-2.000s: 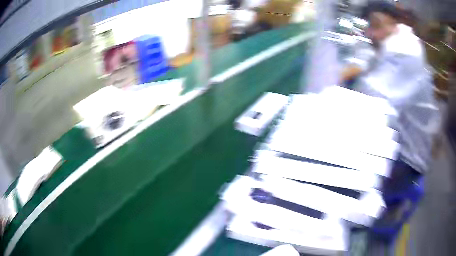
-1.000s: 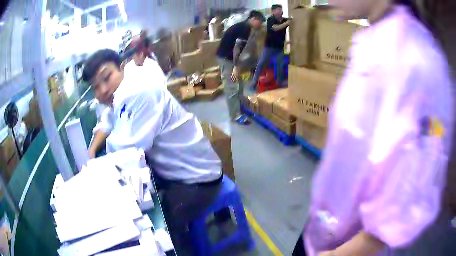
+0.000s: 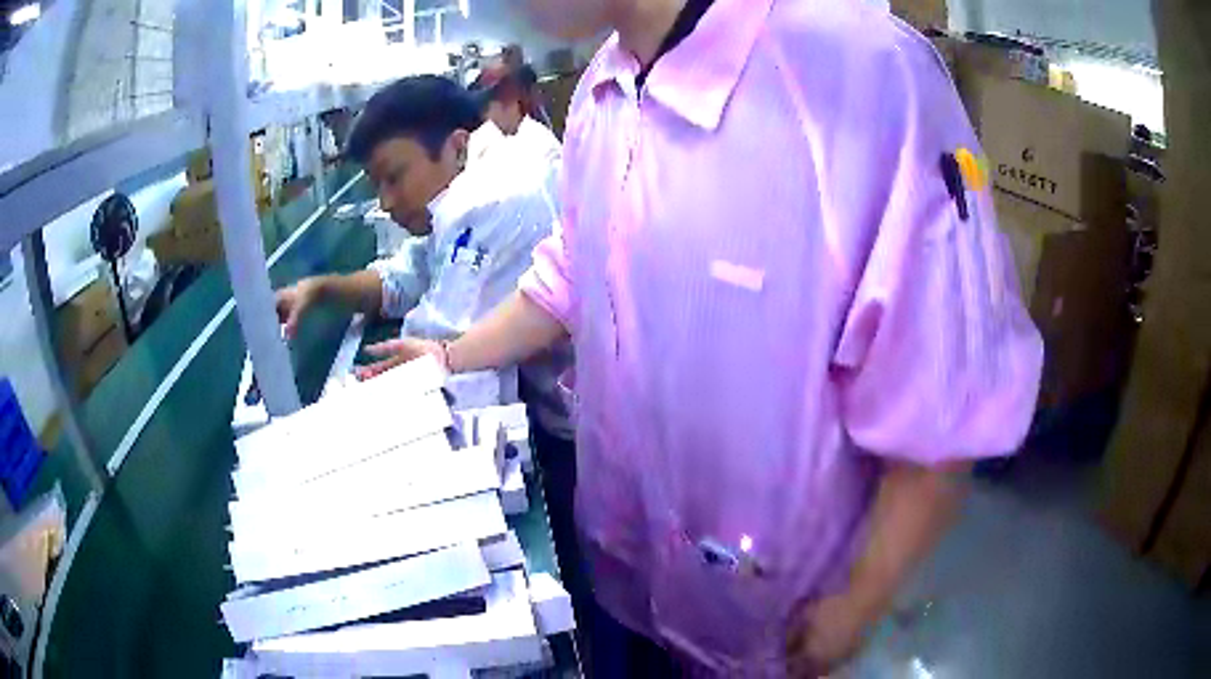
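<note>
Neither of my hands is in the picture. Nearest in front of me, long slim white cartons [image 3: 359, 592] lie piled in an overlapping row on the green worktop beside the belt. Most show plain white faces; a dark strip shows between cartons near the front. Several cartons at the bottom are cut off by the picture's edge. A person in a pink shirt [image 3: 744, 279] stands close at the right of the pile, with one hand [image 3: 405, 356] at its far end.
Another person in a white shirt [image 3: 494, 199] leans over the line, an arm reaching left. A pale metal post [image 3: 250, 226] rises beside the pile. The green belt [image 3: 166, 458] curves along the left. A black fan [image 3: 114, 228] stands beyond it. Brown cartons [image 3: 1056, 146] are stacked at the right.
The view has shifted, and the pink-shirted person now fills the centre, an arm stretched to the cartons. The white-shirted person looks down with an arm out. My hands show in no frame.
</note>
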